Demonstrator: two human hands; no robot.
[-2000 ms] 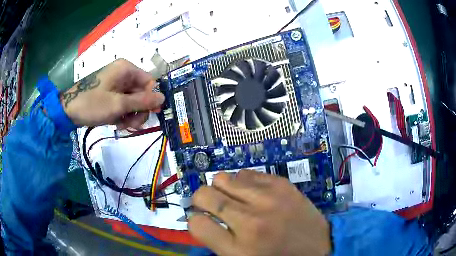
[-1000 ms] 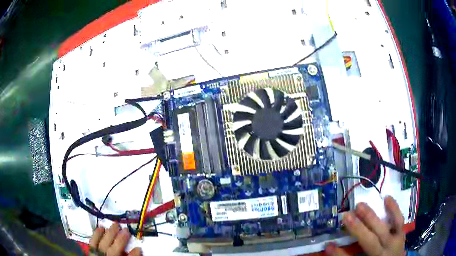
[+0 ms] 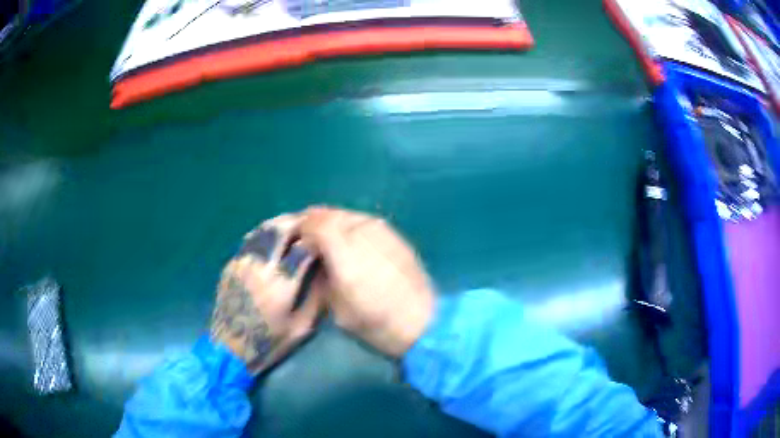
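My left hand (image 3: 265,291) and my right hand (image 3: 368,274) are together over the green work surface (image 3: 513,188), in the middle of the view. The fingers overlap and are blurred. A small dark patch shows between them, and I cannot tell whether it is a held object or shadow. The white panel (image 3: 257,19) on its orange-red foam pad (image 3: 342,43) lies at the top, away from both hands and cut off by the picture's upper edge.
A blue tray (image 3: 714,282) with pink lining and dark parts stands at the right. A black tool-like object (image 3: 653,239) lies beside it. Another white panel (image 3: 676,34) is at the top right. A silvery patterned strip (image 3: 48,338) lies at the left.
The panel with the blue motherboard and fan has gone from in front of me; a panel edge now shows only at the top. My hands have left the panel and come together.
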